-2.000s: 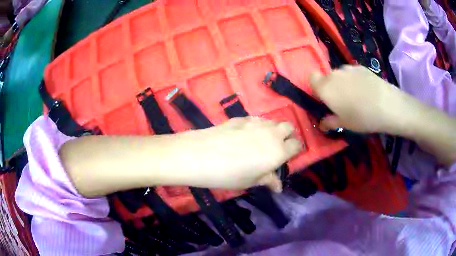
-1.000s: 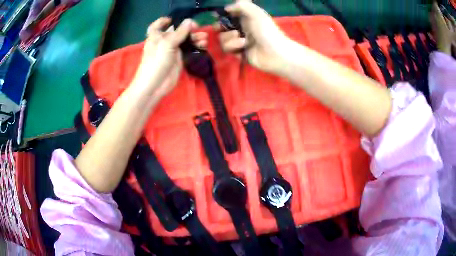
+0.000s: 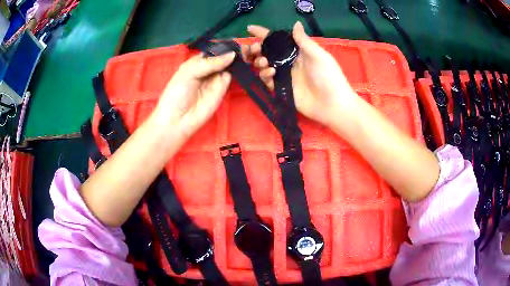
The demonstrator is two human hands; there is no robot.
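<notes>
My left hand (image 3: pixel 197 89) holds a black smartwatch (image 3: pixel 221 49) over the foam tray's upper part; its case is blurred. My right hand (image 3: pixel 313 78) holds another smartwatch (image 3: pixel 279 48) with a round dark face turned up and its strap hanging down. The two straps overlap above the red-orange foam tray (image 3: pixel 363 134). On the tray's near part lie a watch with a dark face (image 3: pixel 253 237), a watch with a silvery-white round centre (image 3: pixel 306 246) and a watch (image 3: pixel 196 247) at the left.
More watches (image 3: pixel 110 122) lie along the tray's left edge. Several watches (image 3: pixel 305 6) lie on the dark green surface beyond. A neighbouring red tray (image 3: pixel 428 92) with rows of watches is at right. A green mat (image 3: pixel 72 84) and a red tray with pale strips (image 3: pixel 22 206) are at left.
From one second ago, both hands are a little lower in the view, and the right hand's watch now shows its round face. More watches beyond the tray have come into view.
</notes>
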